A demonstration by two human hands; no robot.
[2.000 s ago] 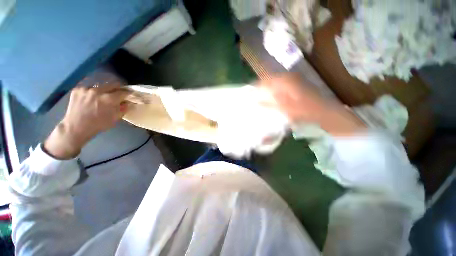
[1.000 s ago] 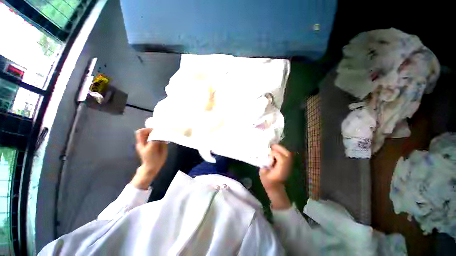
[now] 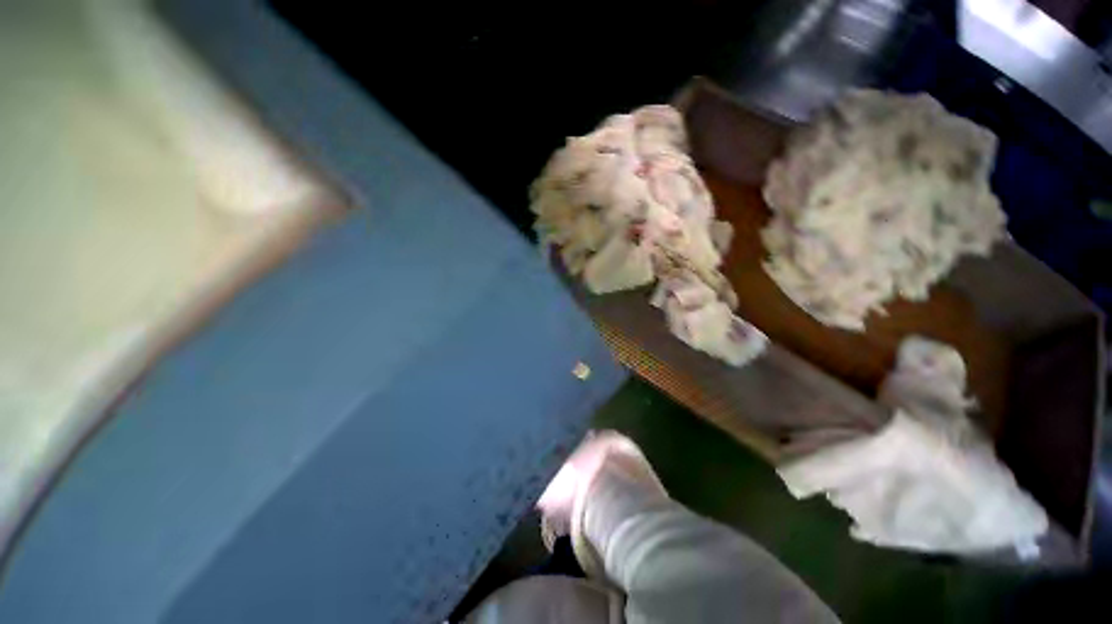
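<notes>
The large blue cabinet [image 3: 415, 366] fills the left of the view, with dark speckles along its lower edge. Its pale viewing window [image 3: 110, 256] is at the upper left. My right hand [image 3: 594, 472] shows small, pinkish and blurred at the cabinet's lower right edge, with the white sleeve behind it. Its fingers are partly hidden at that edge, and I cannot tell what it holds. My left hand is not in view. The white garment seen earlier in both hands does not show clearly.
The brown carton [image 3: 1079, 427] stands at the right. A floral garment heap [image 3: 628, 201] hangs over its near edge, another floral heap [image 3: 884, 201] lies inside, and a plain white garment [image 3: 933, 488] drapes over the near right rim. Green floor [image 3: 701, 451] shows between cabinet and carton.
The view has moved close over the cabinet. The white garment held spread between both hands is no longer clearly visible. My left hand has left view; my right is at the cabinet edge.
</notes>
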